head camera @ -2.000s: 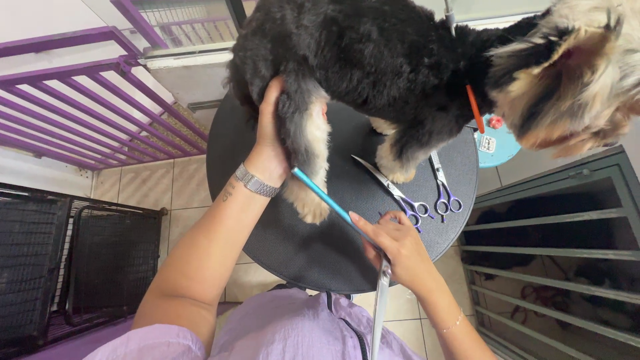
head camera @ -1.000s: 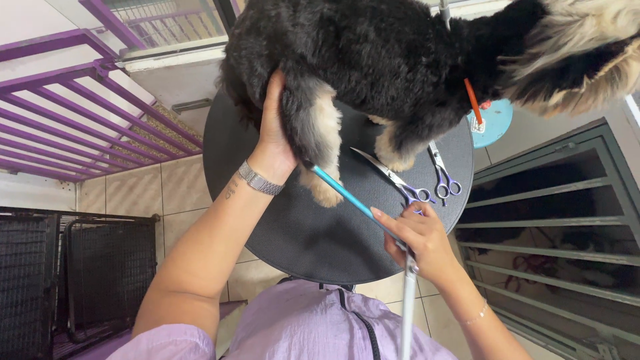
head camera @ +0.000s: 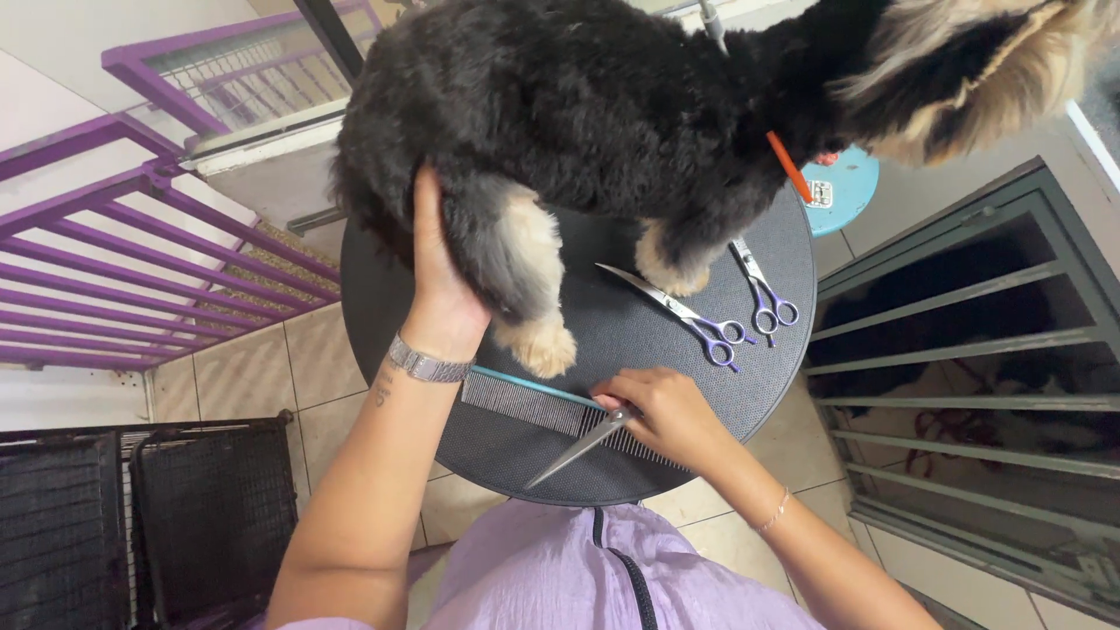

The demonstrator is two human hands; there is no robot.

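Note:
A black dog with tan legs (head camera: 560,114) stands on a round black grooming table (head camera: 577,477). My left hand (head camera: 442,276) cups its hind leg (head camera: 534,262) from behind, palm and thumb against the fur. Near the table's front edge, my right hand (head camera: 656,407) has its fingers closed on a pair of shears (head camera: 573,451) and on the teal spine of a metal grooming comb (head camera: 525,398). Its teeth point toward my body. By the front paw lie curved shears (head camera: 674,306) and a second pair of scissors (head camera: 759,284), both with purple finger rings.
An orange strip (head camera: 789,166) hangs at the dog's neck. Beyond the table is a round light-blue surface (head camera: 849,197). Purple railings (head camera: 166,262) stand left, black folded crates (head camera: 210,516) lower left, and a grey barred cage (head camera: 971,402) right.
The comb was held slanting up to the hind leg; it has swung down in front of the paw, its teeth now showing. My left hand keeps holding the leg.

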